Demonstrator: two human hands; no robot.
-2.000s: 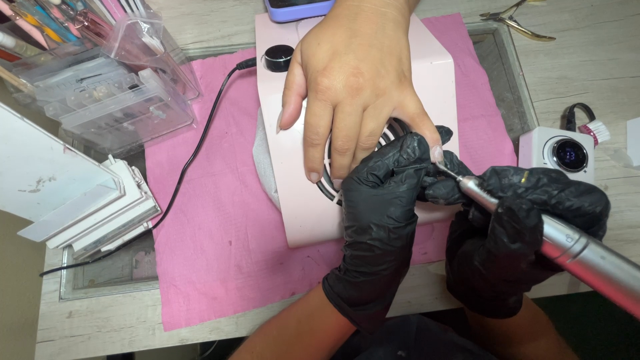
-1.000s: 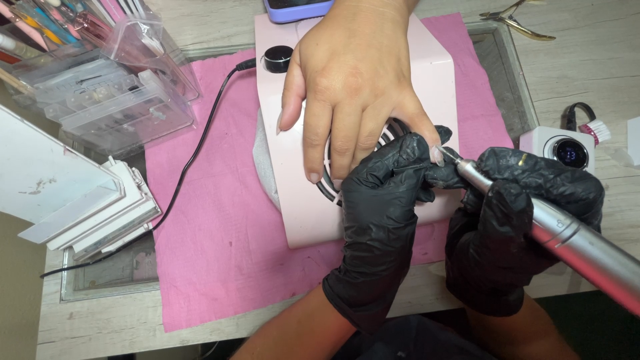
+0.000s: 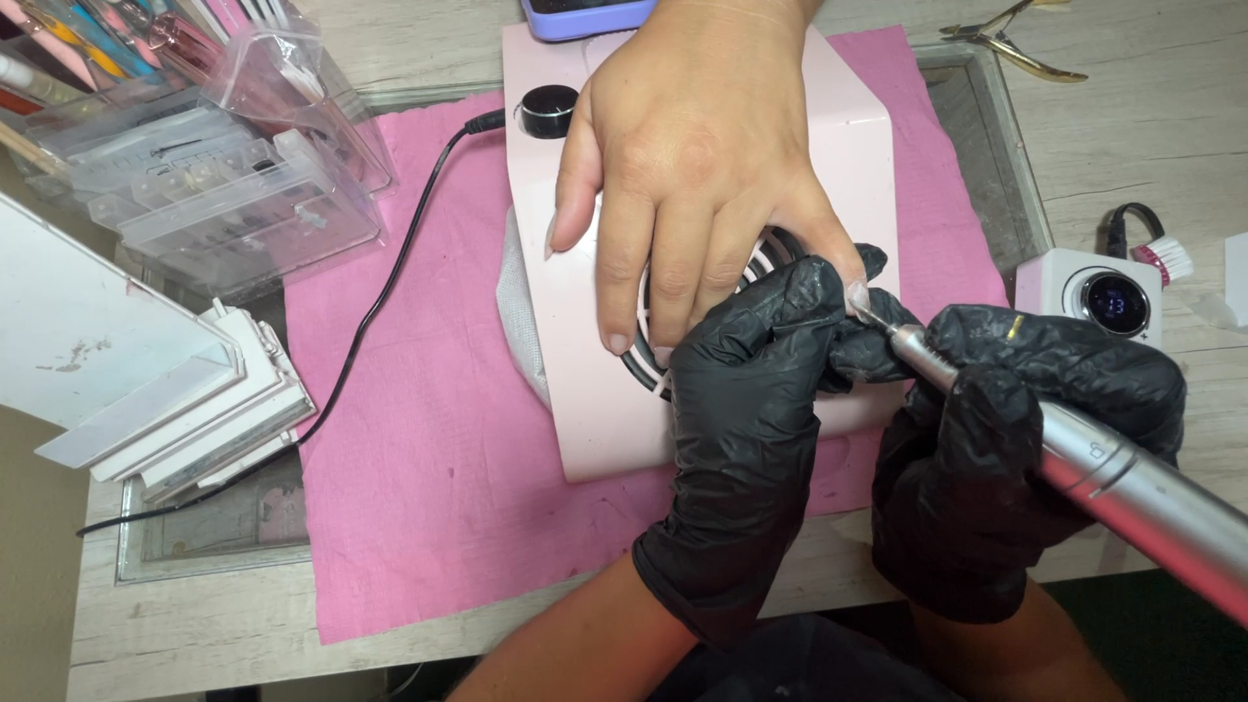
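Note:
Another person's hand (image 3: 697, 166) lies palm down on a pale pink nail dust collector (image 3: 604, 429), over its round fan grille. My left hand (image 3: 756, 419), in a black glove, grips the little-finger side fingertip of that hand at the collector's right part. In my right hand (image 3: 1014, 429), also black-gloved, is a silver electric nail drill (image 3: 1131, 478), held like a pen. The drill's thin bit meets or nearly meets the fingernail (image 3: 858, 295); exact contact cannot be told. My left fingertips are partly hidden behind the held finger and the drill.
A pink cloth (image 3: 419, 487) lies under the collector. At left stand clear plastic organizers (image 3: 253, 214) with tools and a white stack of cases (image 3: 224, 400); a black cable (image 3: 375, 331) runs between. Right are a white control unit (image 3: 1038, 292), a brush (image 3: 1167, 259) and gold cuticle nippers (image 3: 1014, 47).
My right hand and the drill have shifted slightly around the same fingernail. My left hand keeps its hold, and the other person's hand stays on the collector.

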